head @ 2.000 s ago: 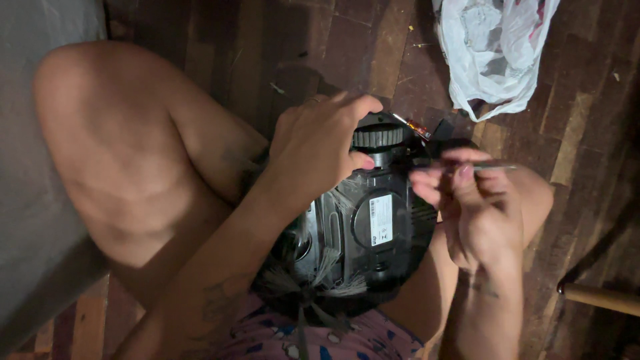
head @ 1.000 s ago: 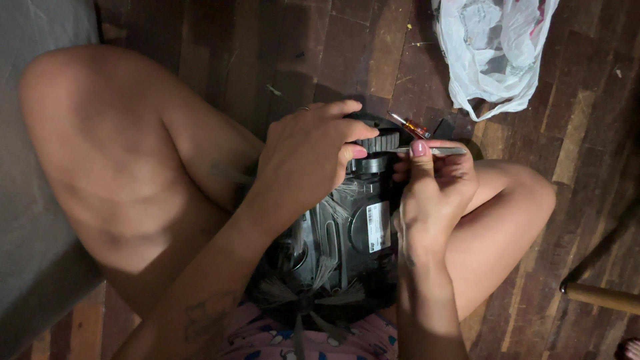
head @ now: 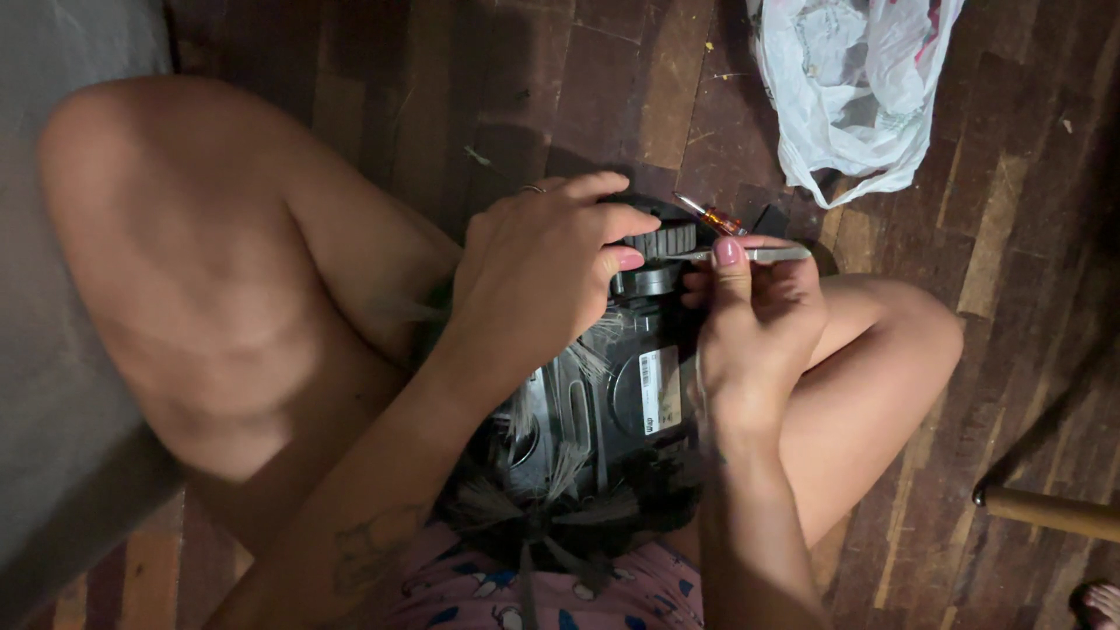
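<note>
A black robot vacuum lies upside down in my lap, with side brushes and a label bearing writing on its underside. My left hand rests over its far part, thumb and index finger at the ribbed black wheel. Between the thumb and fingers of my right hand is a slim metal tool, apparently tweezers, its tip at the near side of the wheel. Just beyond, a screwdriver with a clear orange handle lies beside the wheel; what it rests on is partly hidden.
A white plastic bag with crumpled contents sits on the wooden floor at the upper right. Small bits of debris lie on the floor. A wooden rod or leg is at the lower right, and a grey surface borders the left.
My right hand has moved left from beside the vacuum, bringing the metal tool to the wheel. My left hand has stayed at the wheel.
</note>
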